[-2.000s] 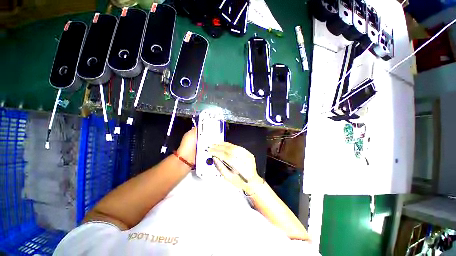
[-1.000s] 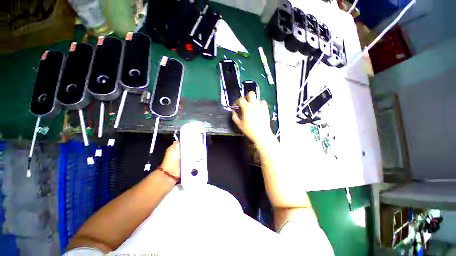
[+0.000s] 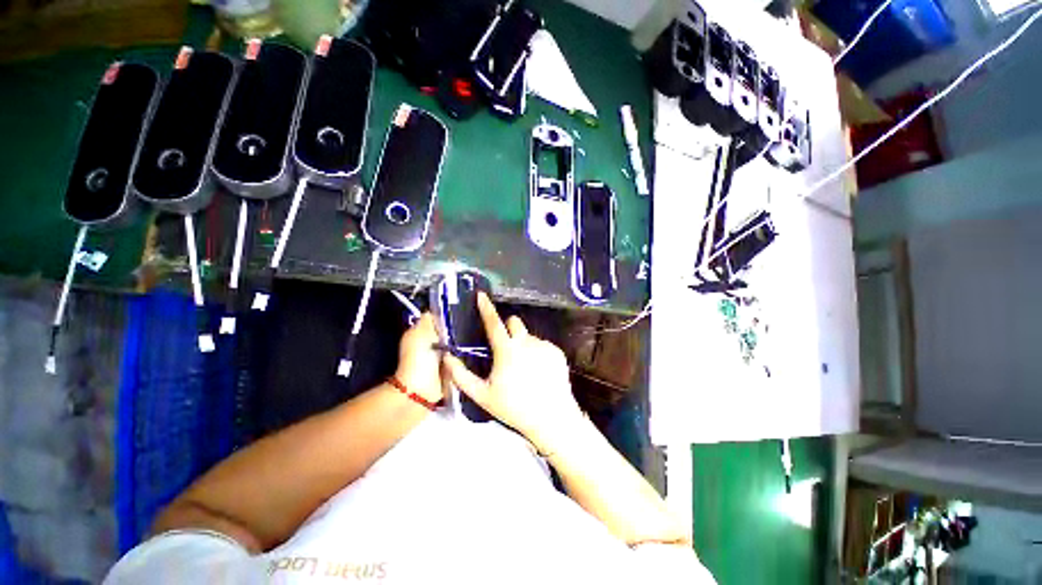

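A dark, silver-edged lock housing (image 3: 463, 314) is held upright over the lap, just in front of the bench edge. My left hand (image 3: 421, 361) grips its left side. My right hand (image 3: 520, 371) lies on its right side, with thumb and fingers against it. A thin bright strip crosses the housing between the hands; I cannot tell if it is a cable or a tool. A pale lock shell with cut-out windows (image 3: 551, 189) lies on the green mat. A black, silver-rimmed shell (image 3: 594, 242) lies beside it.
Finished lock units (image 3: 251, 120) with hanging white cables stand in a row at left, and one more (image 3: 406, 183) nearer. Black panels (image 3: 509, 57) lie at the back. On the white sheet (image 3: 788, 377) are green circuit boards (image 3: 740, 326) and stacked lock bodies (image 3: 731, 80).
My right hand has come back from the bench shells to the held unit. The held unit now shows a dark face instead of a pale one. A pale shell with windows now lies where a black one lay.
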